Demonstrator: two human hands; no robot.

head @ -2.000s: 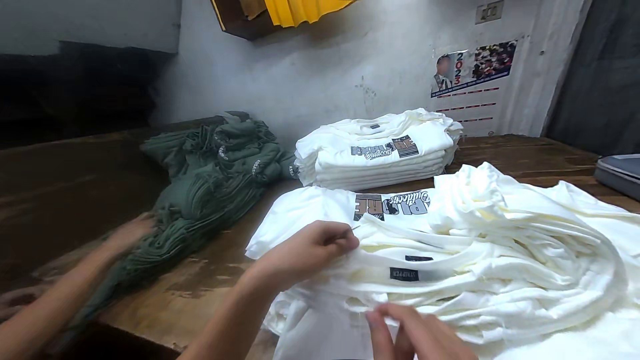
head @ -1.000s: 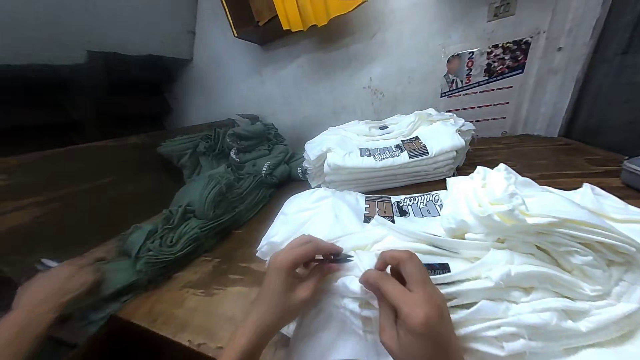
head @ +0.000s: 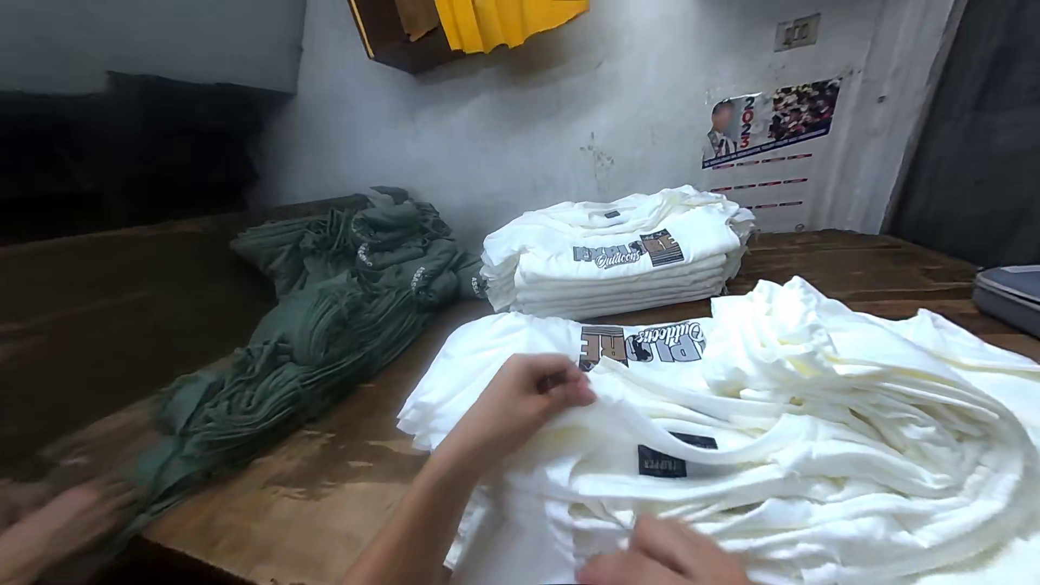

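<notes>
White T-shirts (head: 756,504) lie in a loose, overlapping heap, with dark neck labels and a printed chest panel showing. My left hand (head: 532,398) is at the heap's upper left, its fingertips closed on the white cloth near a collar; whether a small tool is also in it is hidden. Low in the view, my right hand (head: 666,556) is blurred over the front of the shirts, partly cut off, and its grip is unclear. Behind the heap stands a neat stack of folded white printed T-shirts (head: 621,276).
Bunched dark green garments (head: 325,333) run along the left of the wooden table (head: 301,487). Another person's blurred hand (head: 73,516) touches their near end. A grey case (head: 1011,292) sits at the right edge. A wall calendar (head: 768,146) and yellow cloth (head: 508,20) hang behind.
My hands were close together at the collar one second ago, with a small dark pointed tool at the left fingers. They are now apart, the right lower. That tool no longer shows.
</notes>
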